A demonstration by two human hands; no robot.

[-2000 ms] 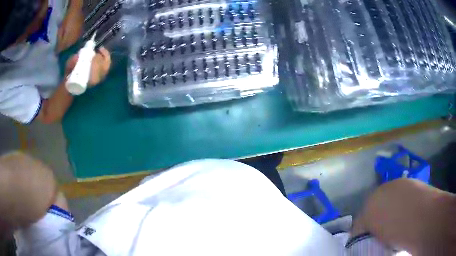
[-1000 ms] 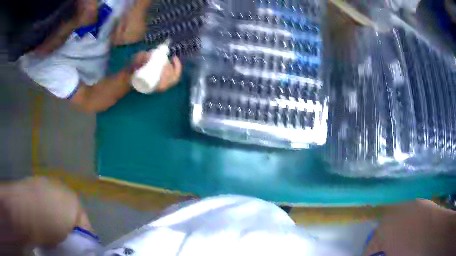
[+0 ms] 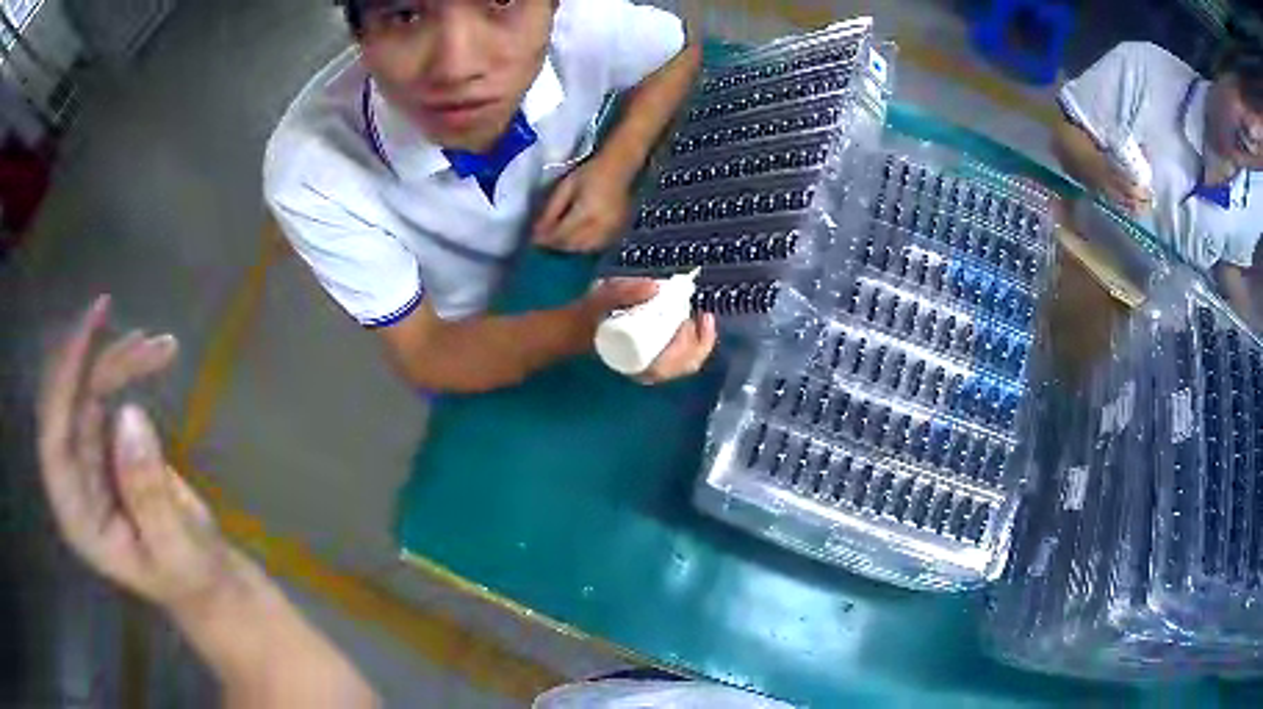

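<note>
My left hand [image 3: 118, 450] is raised at the left of the view, fingers apart and curled a little, with nothing in it. My right hand is not in view. Nearest in front of me is a green-topped table [image 3: 554, 492] with a clear blister tray stack [image 3: 887, 360] holding rows of black parts. Another tray [image 3: 741, 173] with black rows lies tilted behind it, in front of a seated person. That person's hand holds a white squeeze bottle [image 3: 646, 330] with a thin nozzle.
The seated person [image 3: 402, 208] in a white shirt faces me across the table corner. More clear trays [image 3: 1136, 513] are piled at the right. A second person [image 3: 1150, 125] sits at the far right. A blue stool [image 3: 1022, 35] stands beyond. Yellow lines mark the grey floor at the left.
The view has swung left and up, so the table and trays lie further right. My left hand has risen with its fingers now visible. My right arm has left the picture.
</note>
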